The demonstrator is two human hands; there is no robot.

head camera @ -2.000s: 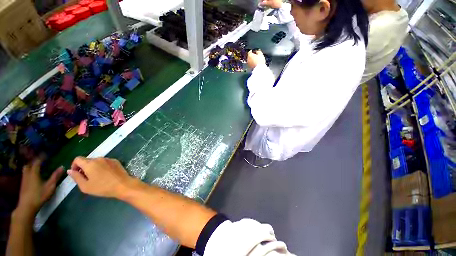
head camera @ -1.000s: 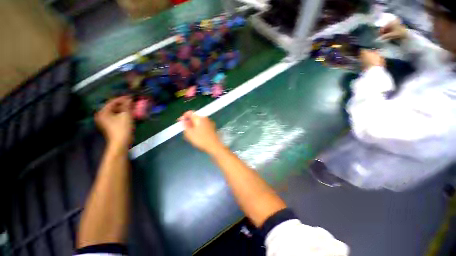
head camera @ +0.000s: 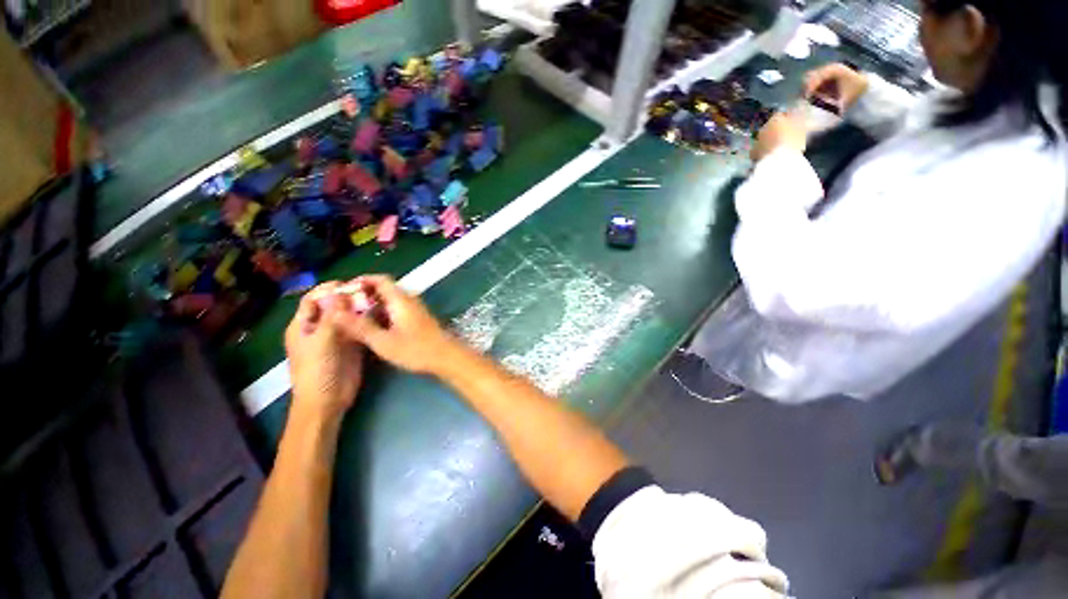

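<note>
My left hand (head camera: 324,339) and my right hand (head camera: 404,328) meet fingertip to fingertip over the pale metal strip (head camera: 469,248). A small pinkish thing (head camera: 361,302), likely a binder clip, shows between their fingers, which hide most of it. A loose heap of coloured binder clips (head camera: 351,176) lies beyond the strip. A small dark unit with a glossy face (head camera: 621,234) lies on the green bench to the right. Slender tweezers (head camera: 621,183) lie behind it.
Black compartment trays (head camera: 129,468) are at left. A metal post (head camera: 639,70) stands by a white-edged tray of dark parts (head camera: 574,91). A white-coated coworker (head camera: 867,246) works at right beside a dark, gold-flecked heap (head camera: 709,115). The bench has a scuffed whitish patch (head camera: 562,322).
My hands, apart before, have come together. The view has swung left since the first frame, bringing the black trays in. The dark unit and tweezers now show on the bench.
</note>
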